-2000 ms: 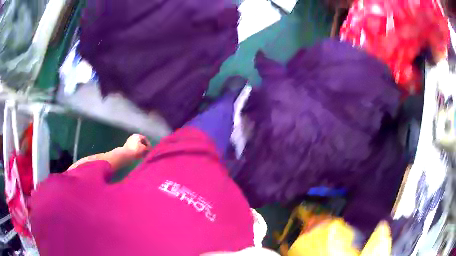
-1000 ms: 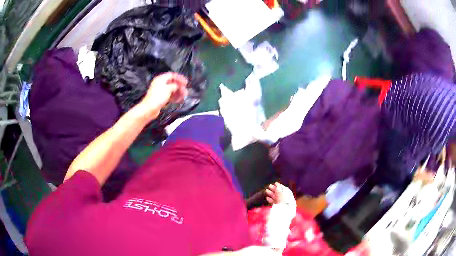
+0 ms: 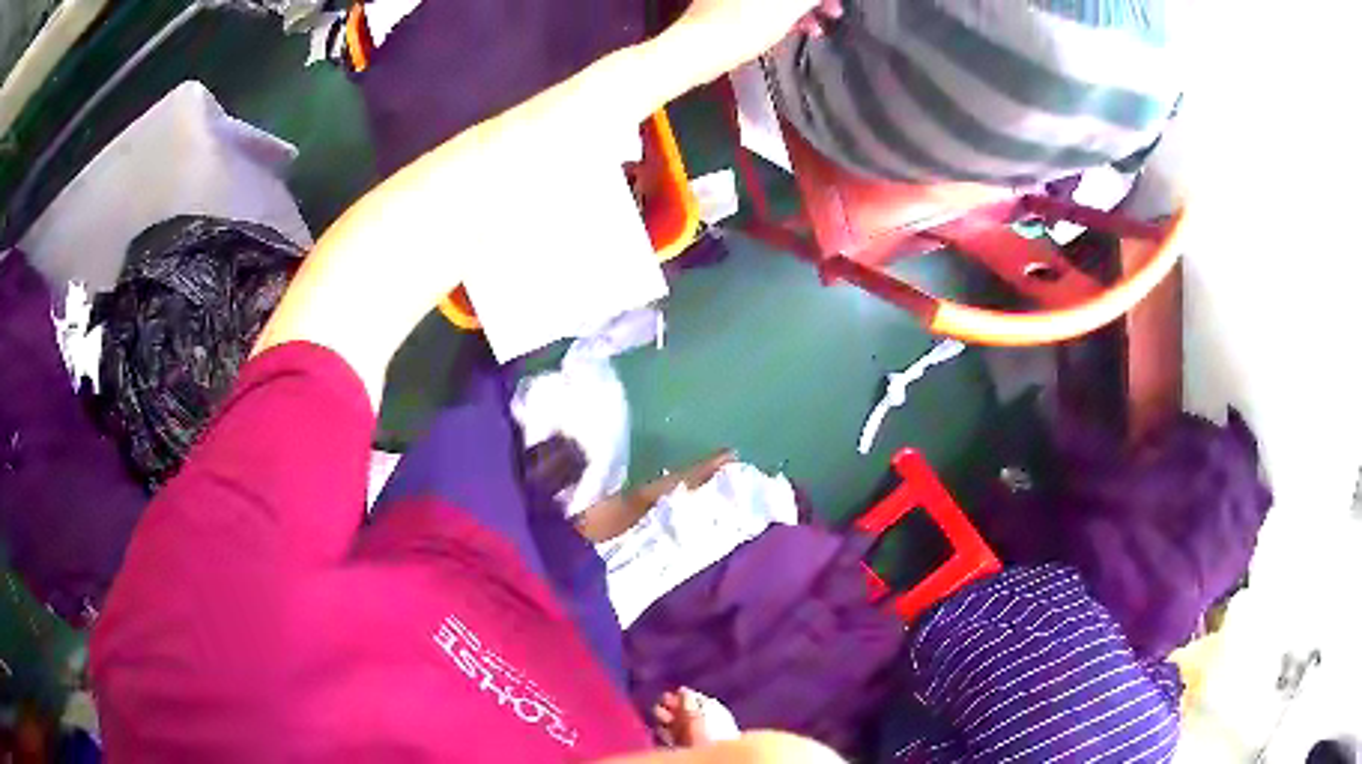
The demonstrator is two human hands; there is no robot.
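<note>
My left arm reaches up across the view. My left hand (image 3: 807,21) is at the top edge, partly cut off, beside a grey-green striped cloth (image 3: 971,90); contact and grip are unclear. My right hand (image 3: 690,719) is small and blurred at the bottom, partly hidden by my forearm, near a purple garment heap (image 3: 777,627). White sheets (image 3: 568,276) lie on an orange-rimmed basket (image 3: 675,194) under my left arm. More purple cloth (image 3: 463,67) is behind them.
A black plastic bag (image 3: 194,329) and pale bin (image 3: 179,187) are at left. A red frame with an orange curved rail (image 3: 1046,321) is upper right. Below are a red stool (image 3: 956,530), pinstriped cloth (image 3: 1046,672) and another purple heap (image 3: 1158,515).
My left hand has moved from over the black bag to the top edge. The view has turned, bringing the striped cloth and red frame into sight. My right hand is lower.
</note>
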